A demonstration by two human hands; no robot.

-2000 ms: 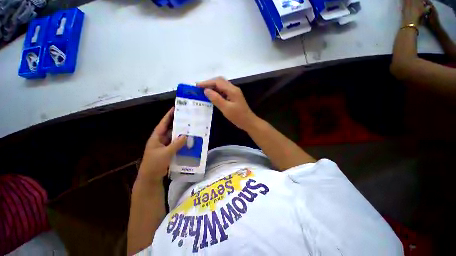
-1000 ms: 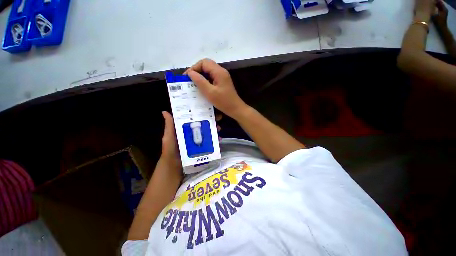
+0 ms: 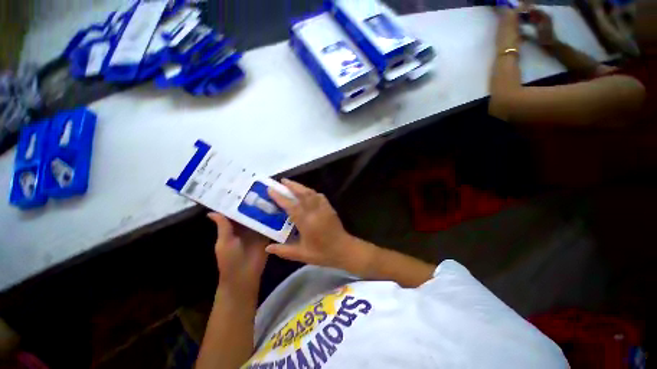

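Observation:
A white and blue retail box (image 3: 229,189) is held over the near edge of the tabletop, tilted, with its blue flap end (image 3: 190,167) up to the left. A white plug on blue shows in its window. My right hand (image 3: 310,225) grips the box's lower right end, thumb and fingers around it. My left hand (image 3: 241,249) is under the box's near side; its fingers are hidden behind the box.
Two filled blue trays (image 3: 54,155) lie at the left of the white tabletop (image 3: 252,108). A fanned pile of flat box blanks (image 3: 155,47) lies behind. Filled boxes (image 3: 337,61) lie at the back middle. Another person's arm (image 3: 508,79) rests at the right. Tangled cables (image 3: 18,97) lie far left.
The box has turned so its blue end points up-left, and its flap stands out. My right hand has moved from the blue end to the window end. The view has shifted, showing more table.

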